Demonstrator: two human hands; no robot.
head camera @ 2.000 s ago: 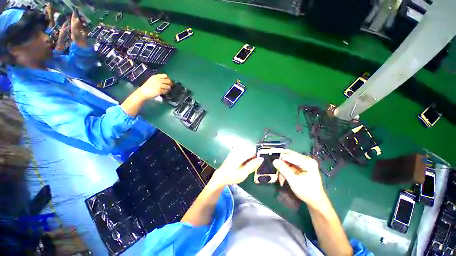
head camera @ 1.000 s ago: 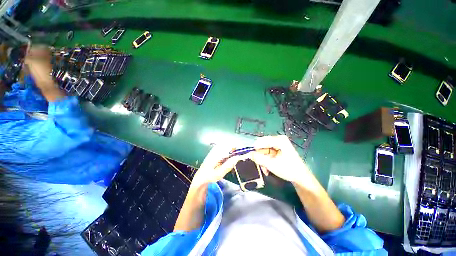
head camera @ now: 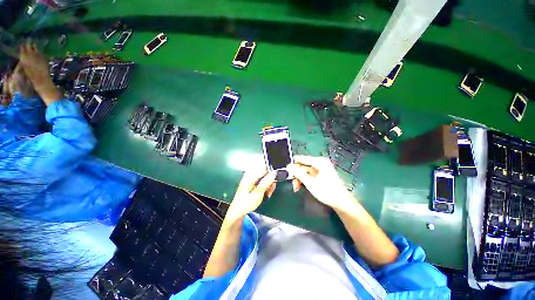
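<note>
A phone unit (head camera: 277, 151) with a dark screen and pale rim is held upright in front of me, screen facing me, a small gold tab at its top. My left hand (head camera: 253, 190) grips its lower left part. My right hand (head camera: 320, 180) has its fingers at the lower right corner. A tangled pile of thin black frames (head camera: 343, 149) lies beyond my right hand. Another phone unit (head camera: 226, 106) lies flat on the mat, ahead and to the left.
Black housings (head camera: 162, 134) stand in a row at left. A brown block (head camera: 428, 145), two phones (head camera: 444, 190) and a blister tray (head camera: 510, 205) are at right. A white post (head camera: 390, 50) rises ahead. Phones lie on the conveyor. A neighbour's sleeve (head camera: 70, 126) is at left.
The phone unit has turned from edge-on between my hands to screen facing me, and moved outward. The pale-rimmed unit below my hands no longer shows there. The neighbour's hand has moved up and left.
</note>
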